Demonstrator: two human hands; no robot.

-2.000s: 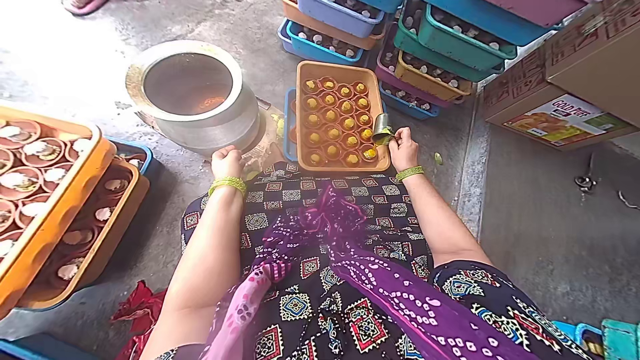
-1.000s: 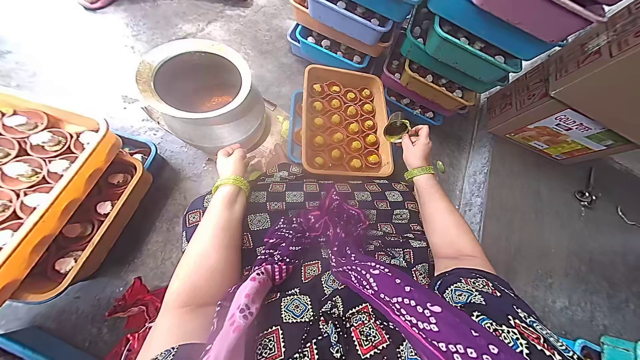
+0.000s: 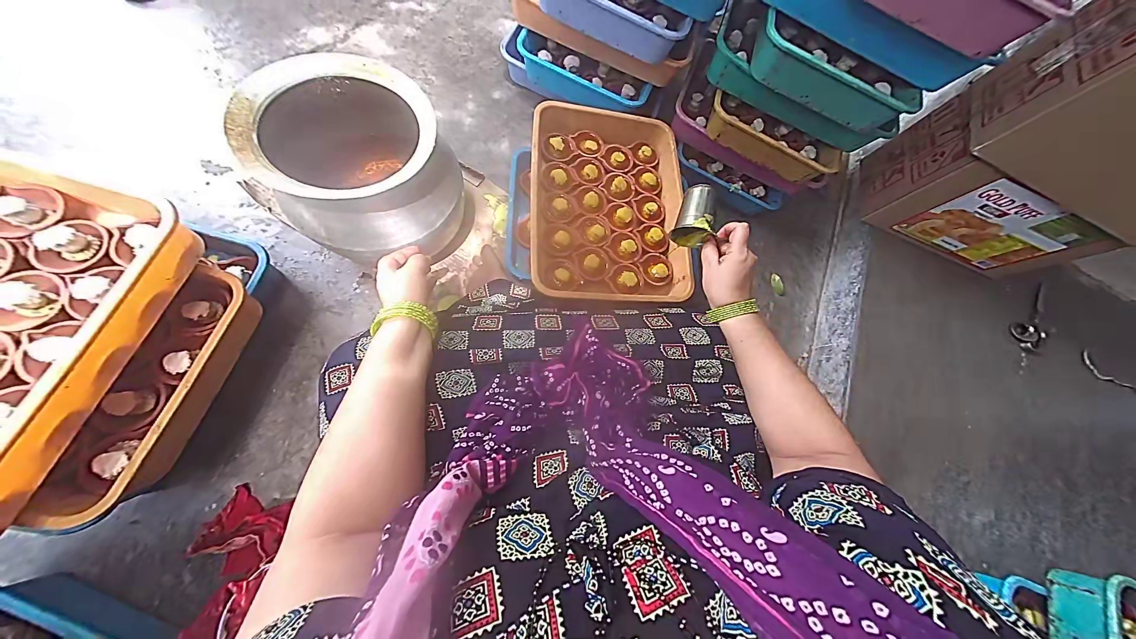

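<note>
My right hand [image 3: 729,262] grips a small metal cup [image 3: 696,217] by its lower side, tilted at the right rim of an orange plastic tray [image 3: 543,266]. Yellow-green stuff coats the cup's mouth. Rows of small brown clay cups [image 3: 590,169] fill the tray, each with a yellow lump in it. Left of the tray, my left hand [image 3: 406,277] is loosely closed near the base of a large metal pot [image 3: 355,209]; whether its fingers hold anything cannot be seen. Inside the pot is a little orange-brown residue. A blue tray [image 3: 518,217] shows under the orange one.
Stacked trays of cups with white tops stand at the left [image 3: 169,257]. Further coloured tubs [image 3: 834,84] are piled behind, at the upper right. Cardboard boxes [image 3: 1012,177] stand at the right, with a metal utensil [image 3: 1029,328] on the floor. Red cloth [image 3: 240,541] lies lower left.
The metal cup has gone from roughly level a second ago to tipped mouth-down over the tray's right edge. My left hand has stayed near the pot.
</note>
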